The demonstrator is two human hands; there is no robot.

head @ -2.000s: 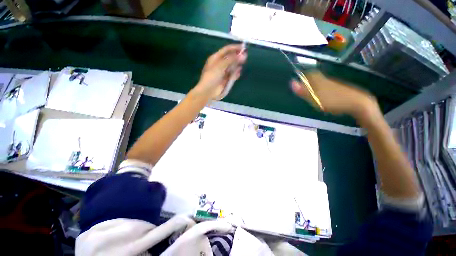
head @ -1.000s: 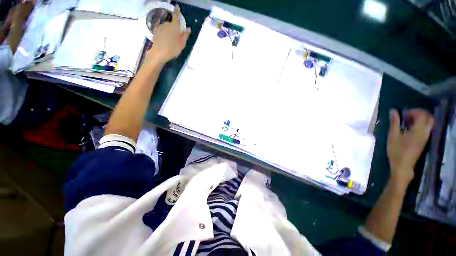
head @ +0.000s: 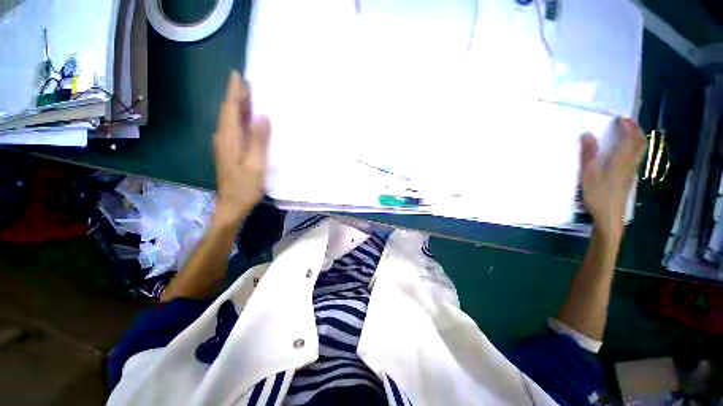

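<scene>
A stack of white panels (head: 428, 119) lies in front of me on the green bench, near its front edge. A small green circuit board (head: 400, 201) shows at the stack's front edge. My left hand (head: 242, 155) is upright against the stack's left side, fingers pointing away from me. My right hand (head: 610, 170) is at the stack's right side, with thumb and fingers over the front right corner. The panels' middle is overexposed, so fine detail is hidden.
A white tape roll (head: 189, 30) lies at the back left. Another panel stack (head: 127, 71) is at the far left. Scissors with gold handles (head: 656, 156) lie right of my right hand. Upright panels (head: 701, 190) stand at the far right. A bag of clear plastic (head: 162, 226) is below the bench.
My left hand has left the tape roll and moved to the stack's left side. My right hand has moved left from the scissors area onto the stack's right corner. The view has shifted.
</scene>
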